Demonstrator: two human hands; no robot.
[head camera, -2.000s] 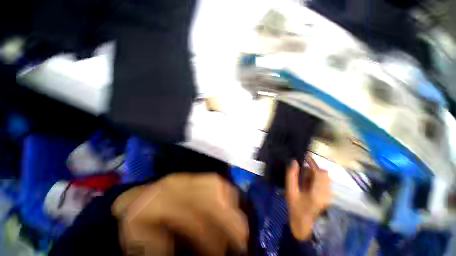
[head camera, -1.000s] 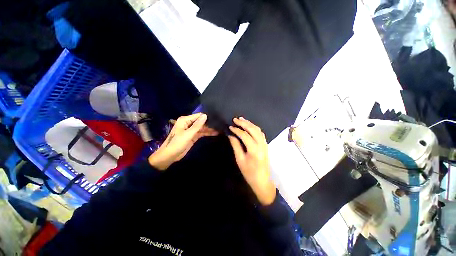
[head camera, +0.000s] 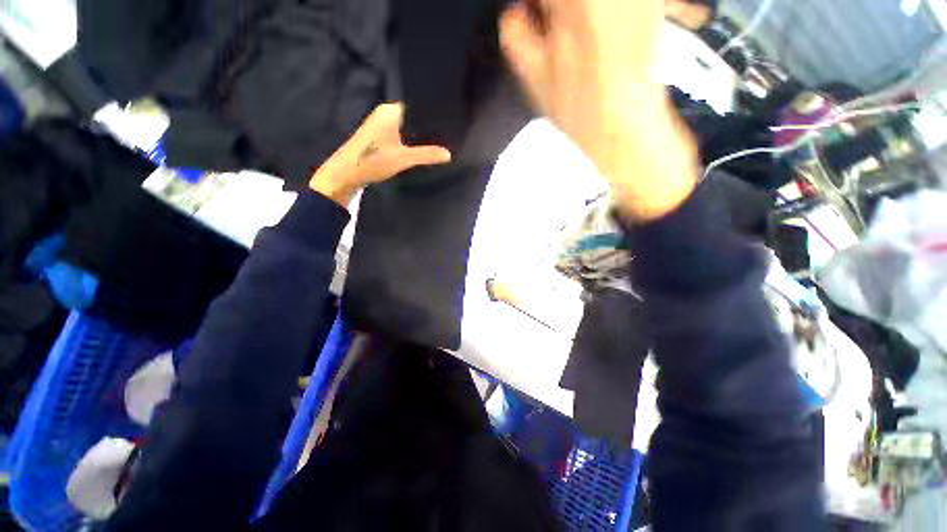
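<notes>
A large black garment panel (head camera: 415, 249) lies on the white table (head camera: 519, 239) and runs from the front edge away towards the top. My left hand (head camera: 379, 156) rests on the panel's left part, thumb spread from the fingers, which are partly hidden at the cloth. My right hand (head camera: 602, 94) is blurred and raised at the top, reaching forward over the panel's right side; whether it holds cloth cannot be told. A small black cut piece (head camera: 607, 364) lies right of the panel, partly behind my right sleeve. The sewing machine is mostly hidden by my right arm.
A blue crate (head camera: 68, 405) with white items stands at lower left. Another blue crate (head camera: 592, 483) sits below the table edge. A crumpled black bundle (head camera: 280, 73) lies at the upper left. Cables and clear plastic (head camera: 893, 260) show at the right.
Both hands have moved from the panel's near edge forward over the cloth and apart. The view has turned, so the panel now runs more straight away from me.
</notes>
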